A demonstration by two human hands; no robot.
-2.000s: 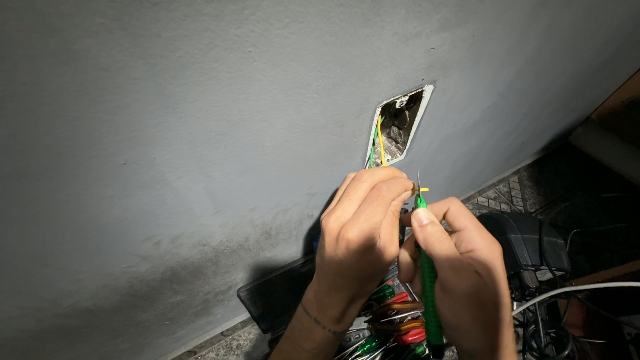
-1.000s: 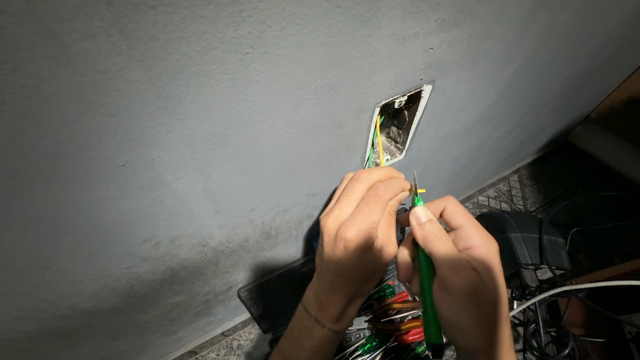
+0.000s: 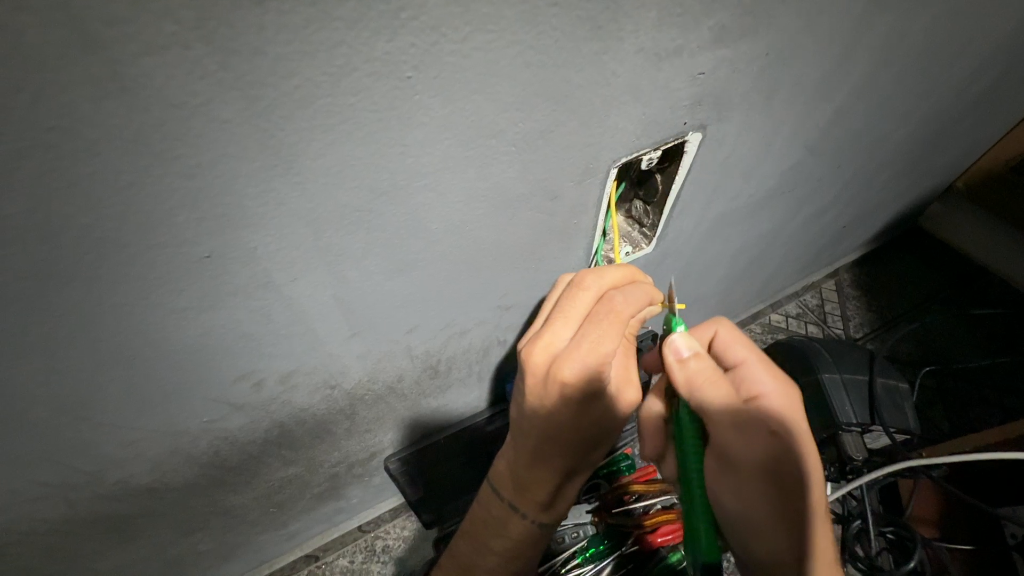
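Observation:
My left hand point(image 3: 588, 360) pinches a yellow wire point(image 3: 680, 306), whose short end sticks out to the right of the fingertips. My right hand point(image 3: 728, 408) grips a knife with a green handle point(image 3: 694, 472), its thumb near the blade. The blade point(image 3: 672, 294) points up and crosses the yellow wire close to my left fingertips. Above the hands, an open electrical box point(image 3: 646, 200) is set in the grey wall, with yellow and green wires coming out at its lower left. My left fingers hide the part of the yellow wire between the box and its end.
Below the hands lie screwdrivers and other hand tools point(image 3: 632, 512) with red, green and orange handles. A black case lid point(image 3: 452, 464) leans near the wall's foot. To the right are a black device point(image 3: 840, 384), a white cable point(image 3: 920, 462) and tangled black cables point(image 3: 880, 544).
The knife blade has shifted slightly and tilted a little at the yellow wire. Both hands stay in nearly the same place with the same hold.

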